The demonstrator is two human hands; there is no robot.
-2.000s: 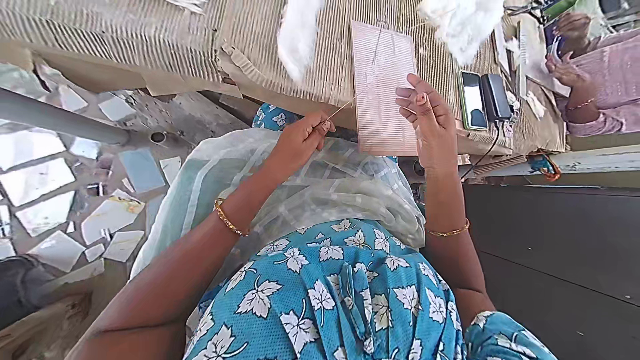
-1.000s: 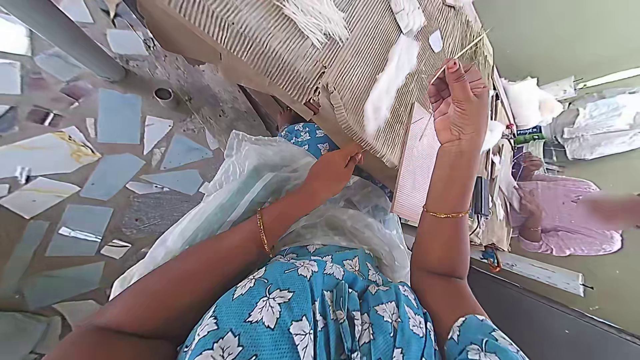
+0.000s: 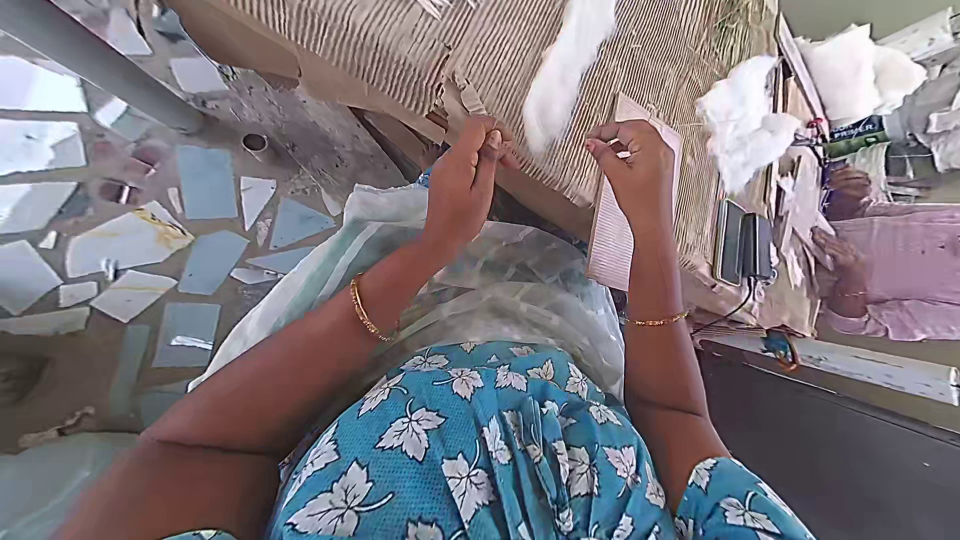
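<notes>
My left hand point(image 3: 466, 180) is at the edge of the corrugated cardboard sheet point(image 3: 330, 37), its thumb and fingertips pinched together. My right hand point(image 3: 636, 169) is over a pale ribbed board point(image 3: 611, 244), thumb and forefinger close together. Whether a thin piece is in either pinch cannot be made out. A long white tuft of cotton wool point(image 3: 562, 82) lies on the cardboard between and beyond my hands. A larger cotton wool clump point(image 3: 746, 124) sits right of my right hand.
A phone point(image 3: 729, 241) and a black box-shaped device point(image 3: 757, 246) with a cable lie at right. Beyond them are a person's hands point(image 3: 847, 255) and pink sleeve. Broken flat pieces point(image 3: 206, 182) cover the floor at left, near a grey metal pole point(image 3: 105, 64). Translucent sheeting point(image 3: 525, 292) covers my lap.
My right hand, which held up a thin stick-like strand one second ago, has come down over the ribbed board. My left hand has moved up to the cardboard's edge. The view has shifted.
</notes>
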